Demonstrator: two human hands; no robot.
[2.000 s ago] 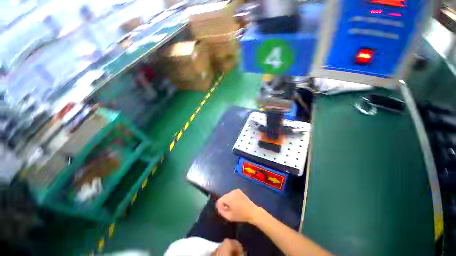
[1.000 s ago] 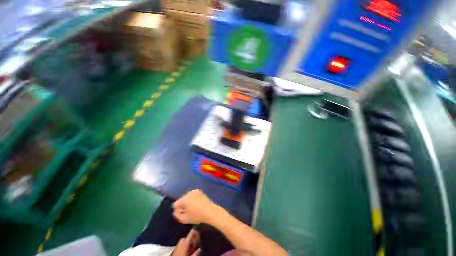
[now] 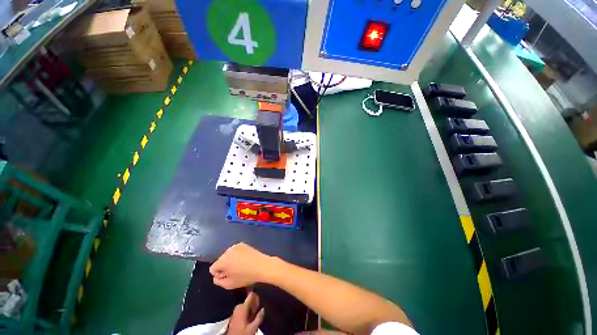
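Note:
A dark plastic housing (image 3: 269,134) stands upright in the orange fixture (image 3: 271,164) on the perforated base plate (image 3: 230,171), under the metal press head (image 3: 256,85). My right hand (image 3: 242,266) is a closed fist in front of the blue machine base (image 3: 298,216), near the dark table's front edge, with nothing visible in it. My left hand (image 3: 245,318) is low at the bottom edge, just below the right, partly cut off, fingers slightly apart and nothing seen in it. Neither hand touches the machine.
The green bench (image 3: 366,216) at right bears a phone with a pale loop (image 3: 393,99). Beyond a white line, several dark housings (image 3: 494,190) lie in a row. The control box (image 3: 386,33) hangs above. Cartons (image 3: 127,52) and a green rack (image 3: 59,229) stand at left.
The view has moved closer to the machine and turned right, bringing the row of housings fully into view. Both hands keep nearly the same pose; the right stays a fist.

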